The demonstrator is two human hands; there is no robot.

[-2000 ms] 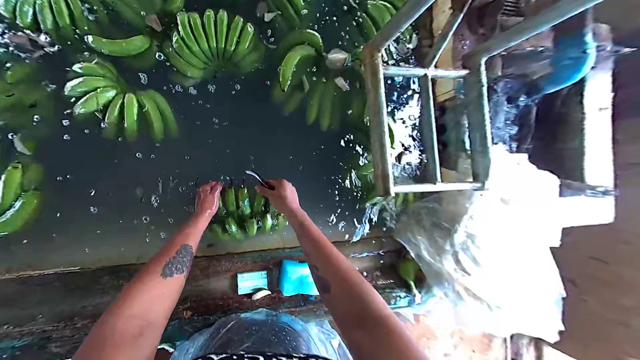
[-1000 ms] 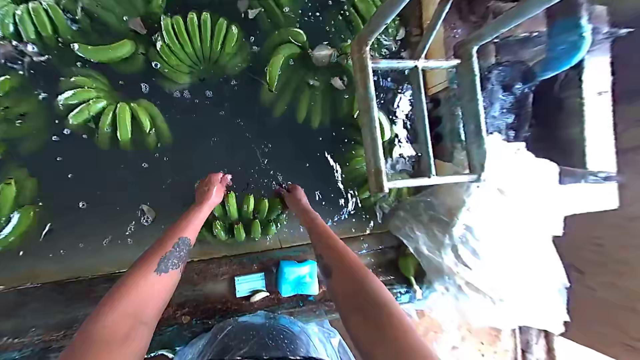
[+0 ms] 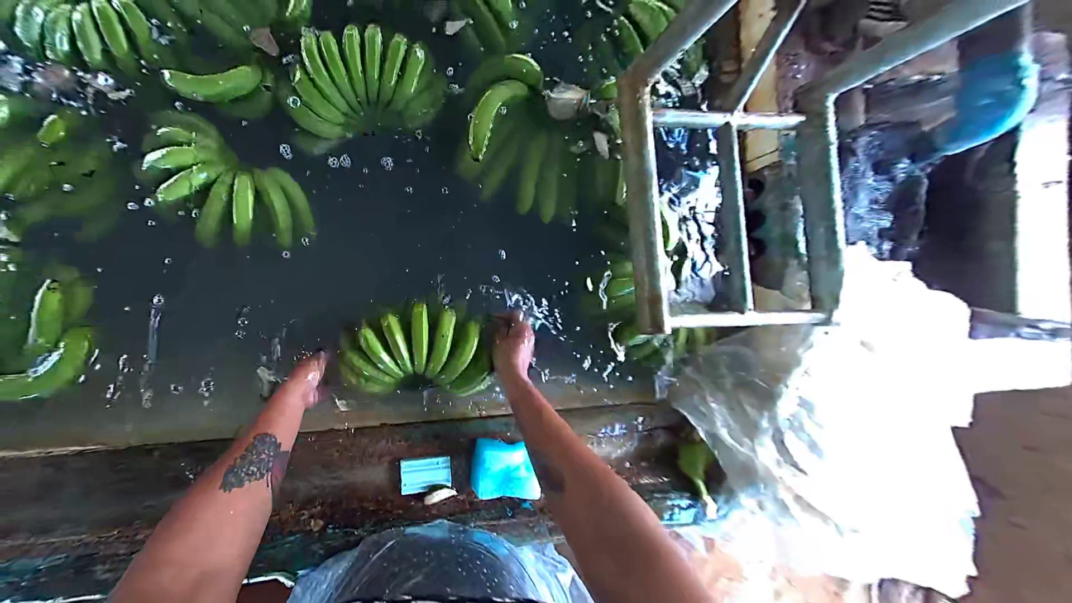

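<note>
A hand of green bananas (image 3: 419,347) floats in dark water by the near wall of the tank, its fingers pointing away from me. My left hand (image 3: 311,378) is at the water just left of it, apart from the bananas, with its fingers partly hidden. At the right end of the same bunch is my right hand (image 3: 512,345), wet and partly under splashing water; whether it touches the fruit or holds anything, such as a blade, cannot be made out. Farther out float more green banana hands, one at the top middle (image 3: 368,79) and one at the left (image 3: 226,184).
A metal frame (image 3: 653,209) stands over the tank's right side. Clear plastic sheeting (image 3: 754,402) hangs below it. On the near ledge (image 3: 352,469) lie a blue face mask (image 3: 425,476) and a light-blue object (image 3: 505,469). A blue pipe (image 3: 992,100) is at the upper right.
The near banana hand now shows with its fingers fanned away from me. My hands have moved apart to either side of it. The curved tool seen at my right hand two seconds ago is no longer visible.
</note>
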